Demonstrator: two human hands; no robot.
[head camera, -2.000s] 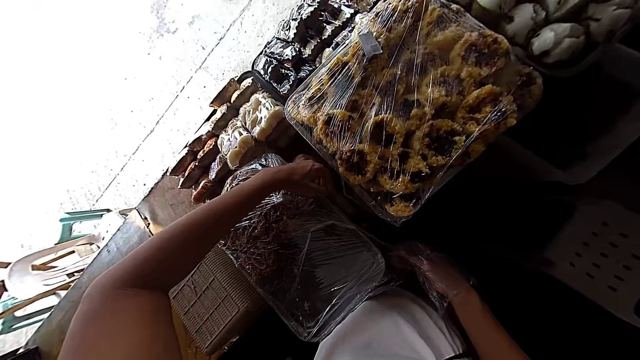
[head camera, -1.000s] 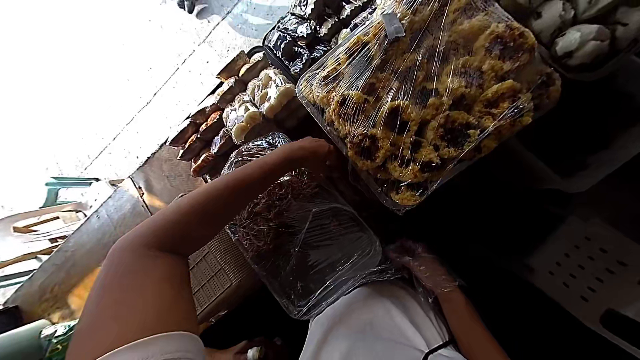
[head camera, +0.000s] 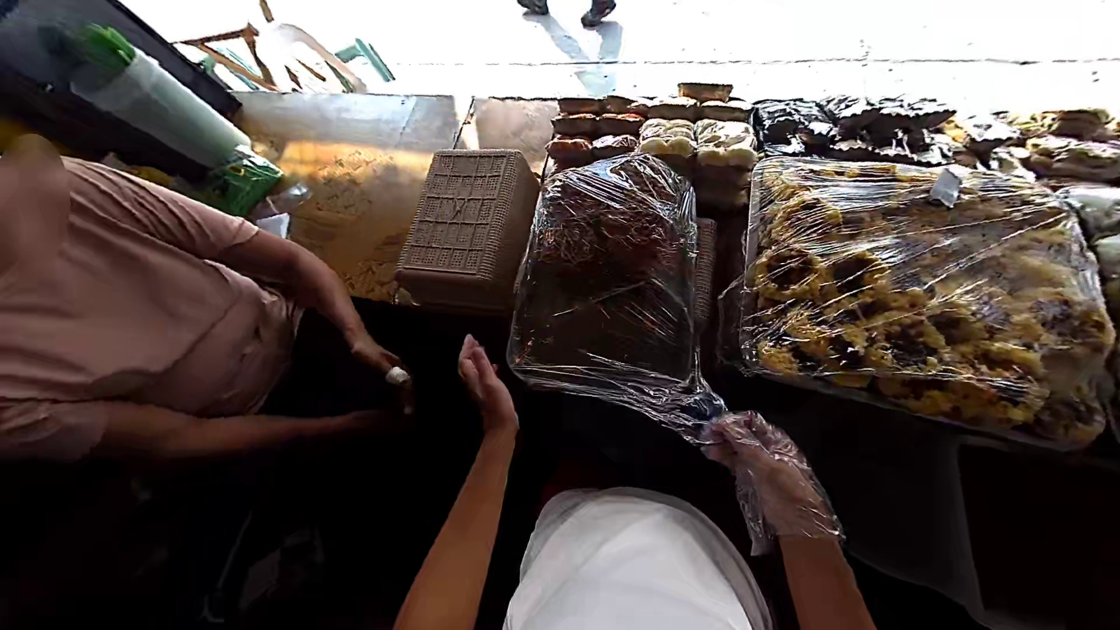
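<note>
My bare left hand (head camera: 487, 385) is raised just left of the near edge of a plastic-wrapped tray (head camera: 608, 289), with fingers apart and holding nothing. The tray holds dark shredded food at its far end; its near part looks dark and bare under the clear film. In a loose clear plastic glove, my right hand (head camera: 770, 477) pinches the gathered plastic wrap (head camera: 691, 407) at the tray's near right corner. Right of it lies a larger wrapped tray (head camera: 927, 306) of yellow and brown food.
At left another person (head camera: 149, 297) in a pink shirt reaches toward the counter's dark near side. A woven plastic basket (head camera: 464, 223), upside down, stands left of the tray. Packed food in stacks (head camera: 656, 131) and dark wrapped packs (head camera: 849, 122) line the far edge. White cloth (head camera: 639, 560) is below me.
My left hand has moved from the tray's far right side to its near left. The other person now shows much more. The view has turned strongly.
</note>
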